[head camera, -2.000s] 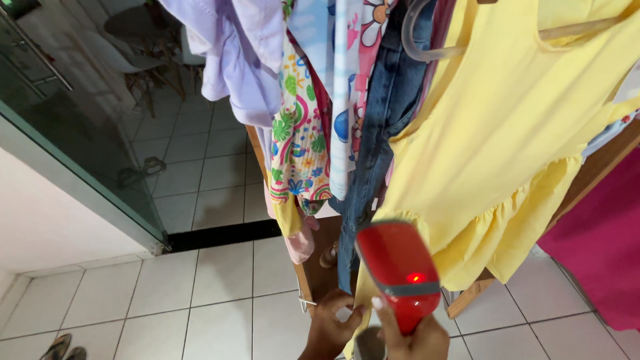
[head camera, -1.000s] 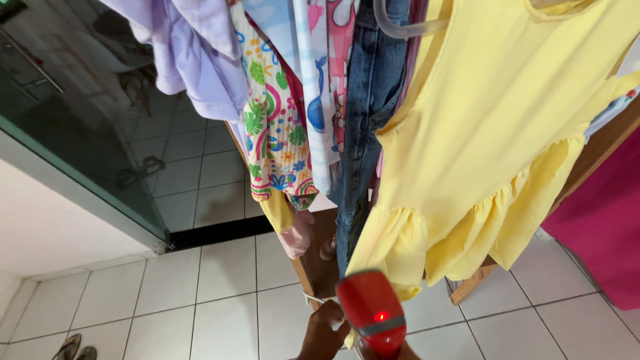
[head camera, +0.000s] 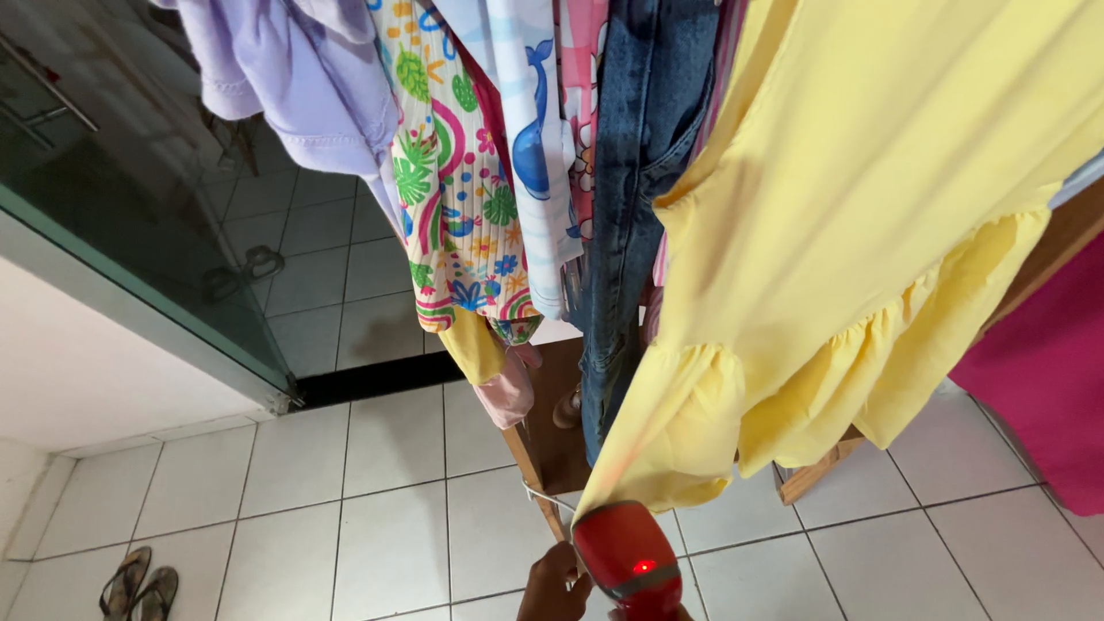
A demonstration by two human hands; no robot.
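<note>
A yellow dress [head camera: 819, 259] with a ruffled hem hangs at the right, its lower left corner drawn down toward my hands. At the bottom edge, my left hand [head camera: 555, 585] has its fingers bent and appears to pinch that corner; the grip is partly hidden. My right hand [head camera: 683, 612], almost wholly out of frame, holds a red handheld garment steamer [head camera: 628, 552] with a lit red light. The steamer's head is against or just in front of the dress's lower corner; contact cannot be told.
Blue jeans [head camera: 634, 172], a whale-print garment [head camera: 530, 155], a patterned garment [head camera: 461, 190] and a lilac garment [head camera: 302, 95] hang left of the dress. Below is a wooden rack [head camera: 552, 405]. A glass door [head camera: 129, 216] stands at left, sandals [head camera: 142, 586] lie on the tiles, magenta cloth [head camera: 1044, 379] hangs right.
The steamer and my hands have moved down in the view, and less of my right hand shows. The dress's lower left corner is stretched further down and left.
</note>
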